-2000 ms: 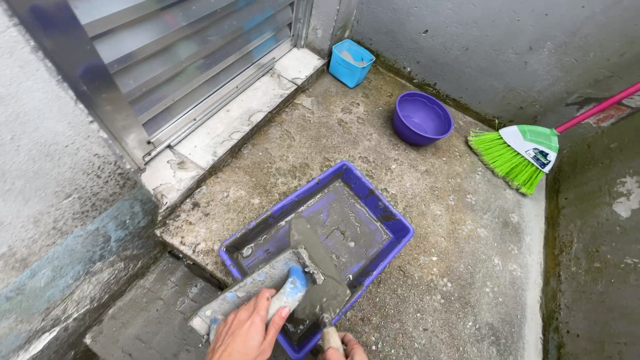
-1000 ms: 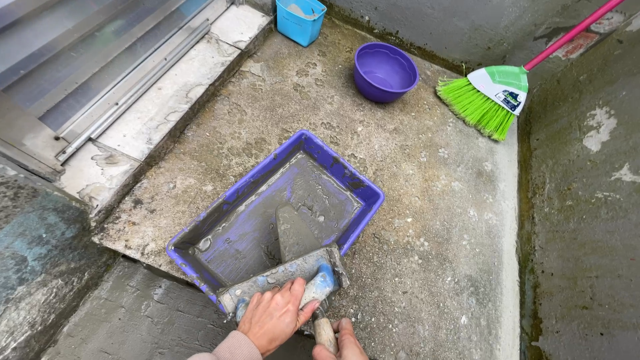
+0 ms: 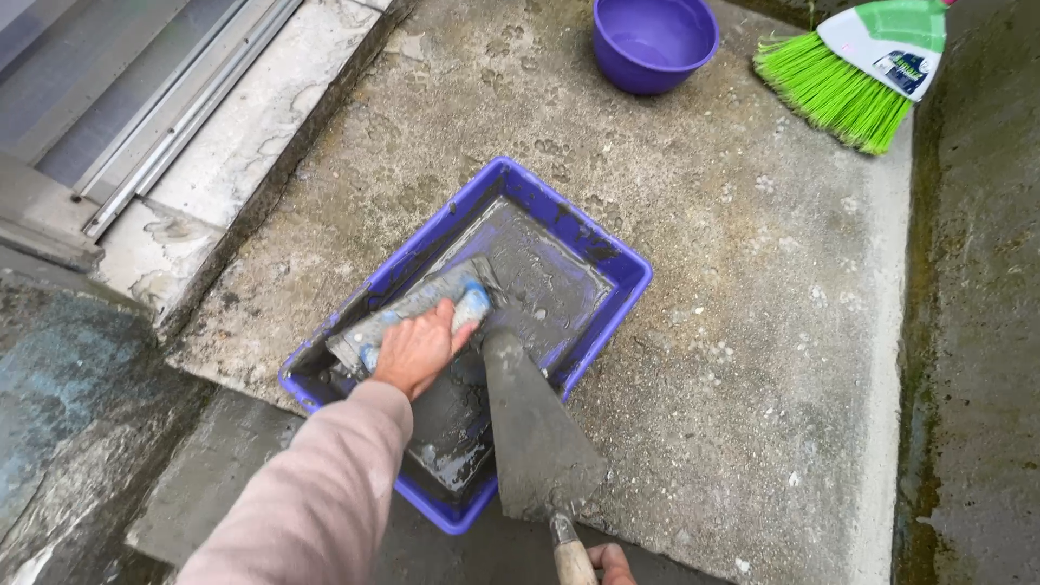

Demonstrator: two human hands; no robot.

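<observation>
My left hand (image 3: 416,348) is closed on the blue-and-grey handle of a mortar-smeared plastering float (image 3: 435,296), which is down in the purple plastic tray (image 3: 608,345). Wet grey mortar (image 3: 528,280) coats the tray's floor. At the lower edge of the view my right hand (image 3: 611,562), only partly visible, holds the wooden handle of a pointed trowel (image 3: 536,431). The trowel's grey-coated blade reaches over the tray's near right side, its tip close to the right of the float.
A round purple bowl (image 3: 654,41) stands on the rough concrete slab (image 3: 731,325) beyond the tray. A broom with green bristles (image 3: 837,89) rests by the right wall (image 3: 983,325). At the left are a stone door sill (image 3: 252,106) and the slab's near edge.
The float has moved from over the tray's near end farther into the tray. The trowel has drawn back toward me, its blade now reaching out over the rim. The view has shifted closer.
</observation>
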